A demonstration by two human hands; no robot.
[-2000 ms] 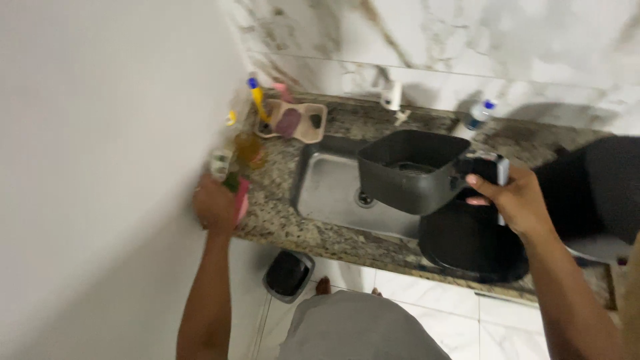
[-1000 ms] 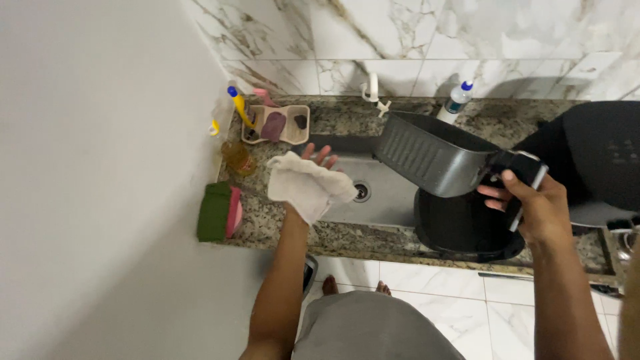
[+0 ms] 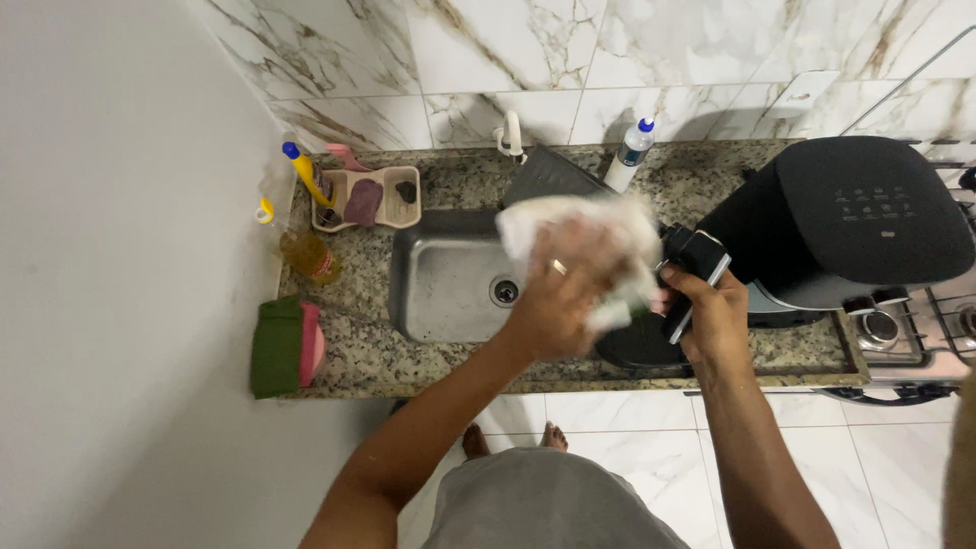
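My right hand (image 3: 713, 309) grips the black handle (image 3: 698, 274) of a dark grey air fryer basket (image 3: 553, 179), which is raised over the right part of the steel sink (image 3: 450, 286). A white cloth (image 3: 579, 221), blurred, is in my left hand (image 3: 568, 282), against or just above the basket, and it hides most of the basket. The black air fryer body (image 3: 854, 213) stands on the counter to the right. Below the basket sits a black container (image 3: 640, 343), partly hidden by my hands.
A white tap (image 3: 512, 133) and a clear bottle with a blue cap (image 3: 629, 156) are behind the sink. At the left are a sponge caddy (image 3: 400, 206), a yellow bottle (image 3: 311, 175), an amber soap bottle (image 3: 309, 255) and a green cloth (image 3: 276, 347). A gas stove (image 3: 915, 335) adjoins the counter.
My left hand has gone from the green cloth at the left, over the sink with the white cloth, to the basket. The basket remains in my right hand, its opening now covered from view.
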